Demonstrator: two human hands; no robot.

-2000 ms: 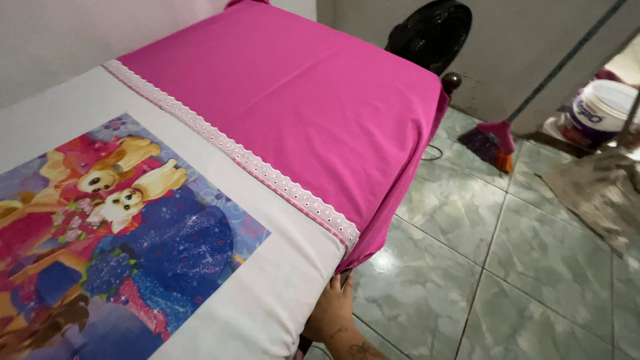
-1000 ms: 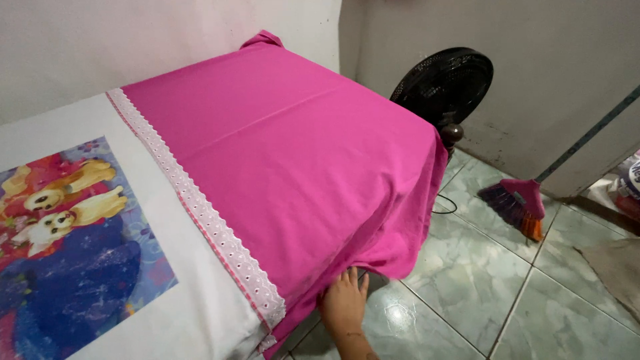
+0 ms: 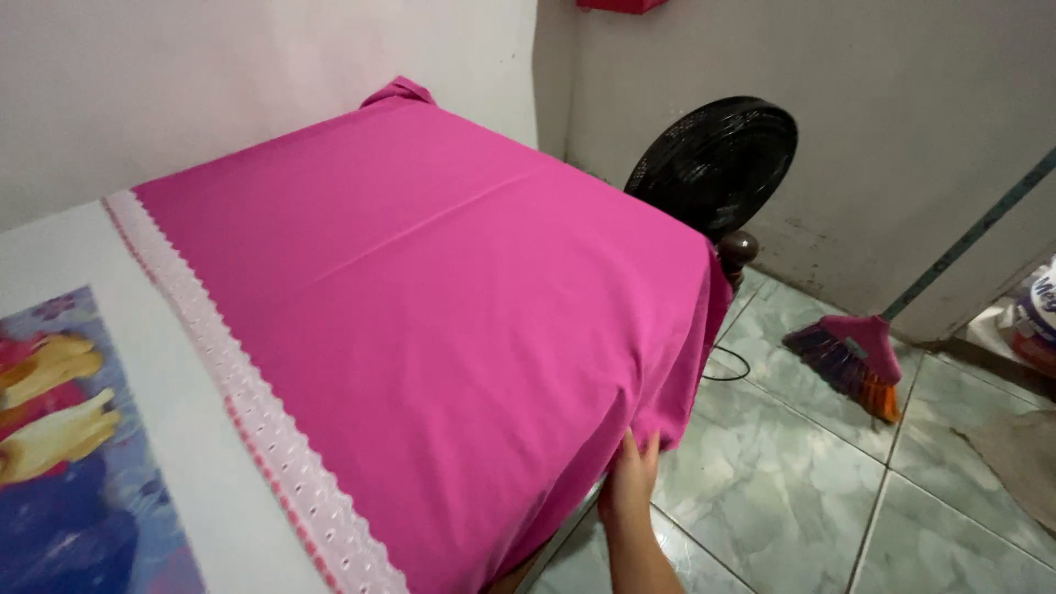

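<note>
A bed sheet with a bright pink end section covers the bed. White eyelet lace with a pink line runs across it, beside a white part bearing a printed picture of puppies. My right hand is at the bed's near right side, its fingers at the hanging hem of the pink fabric and partly hidden by it; whether they pinch the cloth cannot be made out. The far corner of the fabric is bunched against the wall. My left hand is out of view.
A black fan stands behind the foot of the bed, near a dark rounded bedpost knob. On the tiled floor are a thin black cable, a broom, a cloth and, at the right edge, a plastic bucket.
My right hand has moved along the bed's side, from near the lace band toward the corner at the bed's foot. The view has shifted toward the foot of the bed.
</note>
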